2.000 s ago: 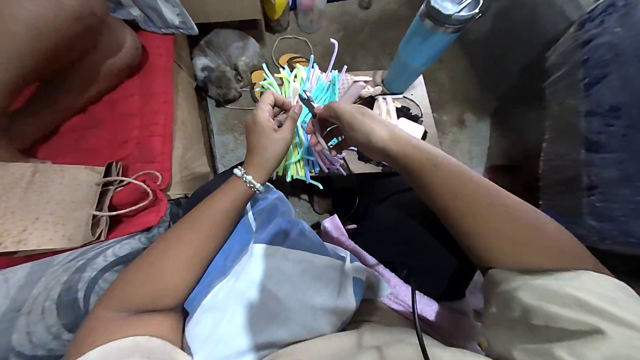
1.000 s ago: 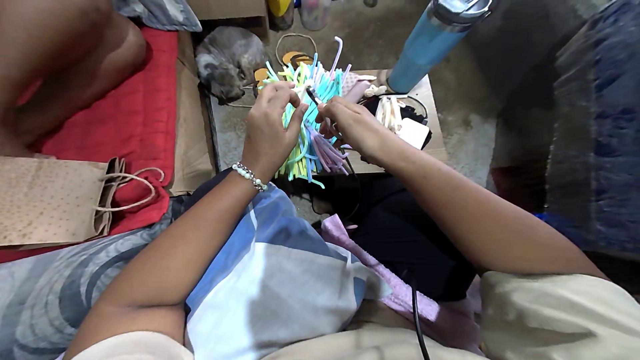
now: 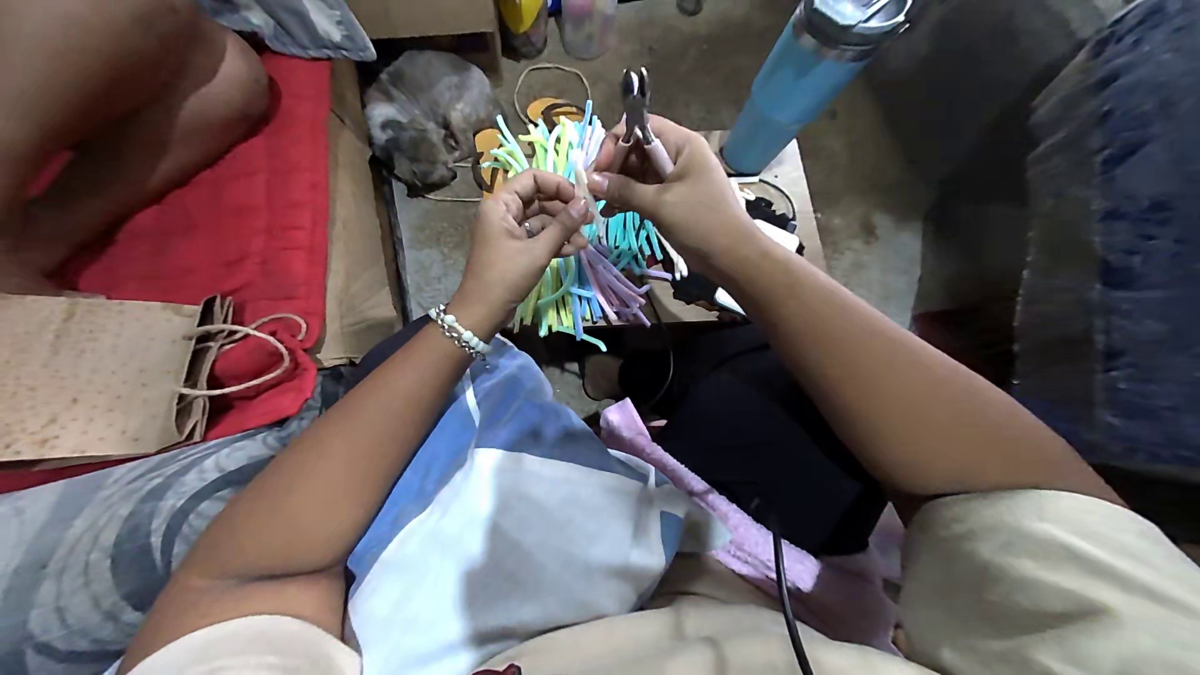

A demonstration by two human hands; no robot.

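Note:
My left hand (image 3: pixel 536 225) pinches a thin whitish strip (image 3: pixel 583 183) between thumb and fingers; what the strip is made of cannot be told. My right hand (image 3: pixel 670 183) holds small pliers (image 3: pixel 637 103) against the palm, their metal jaws pointing away from me, while its thumb and finger touch the same strip. Below and behind both hands lie bundles of fuzzy pastel stems, like pipe cleaners, in yellow-green (image 3: pixel 544 305), purple (image 3: pixel 614 286) and turquoise (image 3: pixel 633 239).
A blue tumbler (image 3: pixel 792 89) stands at the right of a low board (image 3: pixel 806 202). A grey cat (image 3: pixel 427 117) lies at the board's back left, near orange slippers (image 3: pixel 553 111). A paper bag (image 3: pixel 94 375) rests on a red mat (image 3: pixel 281 206), beside another person's bare leg (image 3: pixel 122 122).
The pliers, earlier pointing into the space between my hands, now point away from me in my right hand. My right fingers have come to the strip at my left fingertips.

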